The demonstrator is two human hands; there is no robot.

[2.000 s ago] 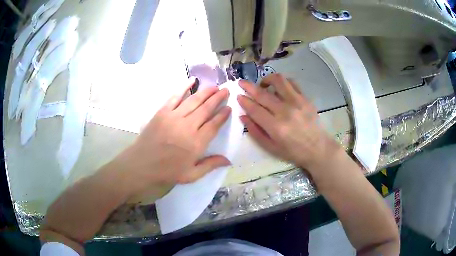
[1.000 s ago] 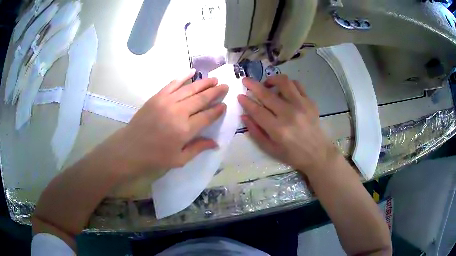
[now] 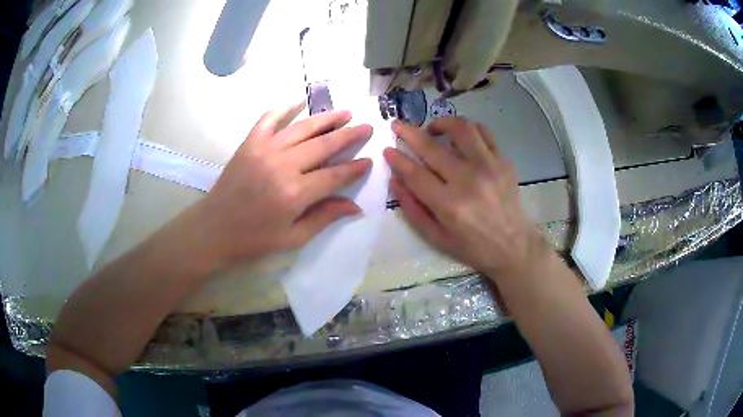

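A white curved collar piece (image 3: 334,273) lies under both hands. Its upper end is at the presser foot and needle (image 3: 388,106), and its pointed lower end reaches the table's front edge. My left hand (image 3: 281,183) lies flat on the piece's left side, fingers spread towards the needle. My right hand (image 3: 460,191) presses the right side with its fingertips just below the presser foot, the other fingers bent. Neither hand grips the piece; both hold it down on the machine bed.
A stack of collar pieces (image 3: 591,175) lies right of the needle. A single pointed piece (image 3: 118,151) crosses a white strip (image 3: 175,163) at left. Fanned bundles (image 3: 81,73) lie far left. A grey flat bar (image 3: 235,37) is at the top. The machine arm (image 3: 644,49) spans upper right.
The collar piece has moved up past the needle, its lower end swinging right and away from the front edge. Both hands stay beside the needle, with the left slightly higher.
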